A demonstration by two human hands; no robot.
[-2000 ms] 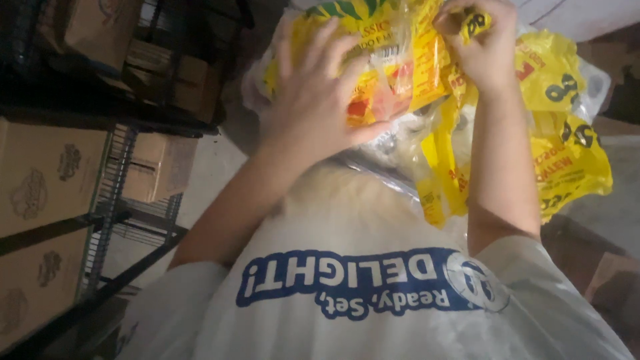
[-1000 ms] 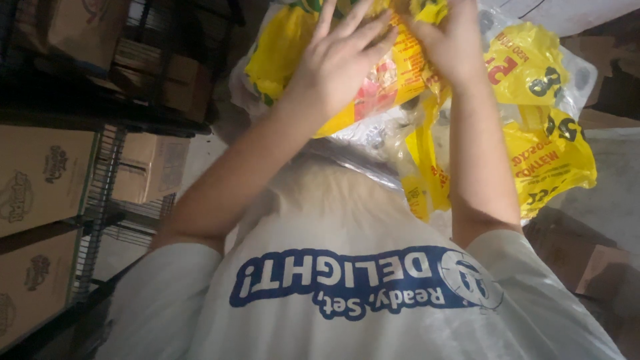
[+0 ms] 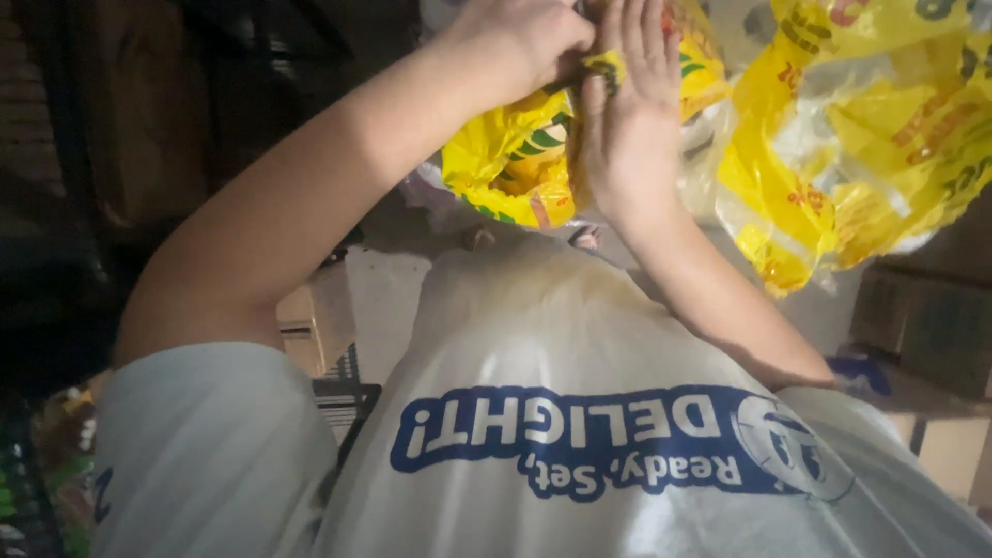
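At the top centre my left hand [image 3: 519, 46] has its fingers curled at the upper edge of a crumpled yellow printed plastic bag [image 3: 508, 155]. My right hand [image 3: 635, 116] lies beside it, fingers extended and close together along the bag, with a small yellow piece of film near the thumb. What is inside the bag is hidden. More yellow printed plastic packaging [image 3: 876, 132], with clear film about it, spreads to the right of my right forearm.
Cardboard boxes [image 3: 926, 318] stand at the right. A wire shelf [image 3: 341, 387] and a cardboard box [image 3: 314, 318] are at the lower left, beside the grey floor [image 3: 384, 291]. Dark shelving fills the far left.
My left hand has gone from spread flat over the yellow bag to curled at its edge. My right hand has gone from bent fingers to extended ones. The view has shifted.
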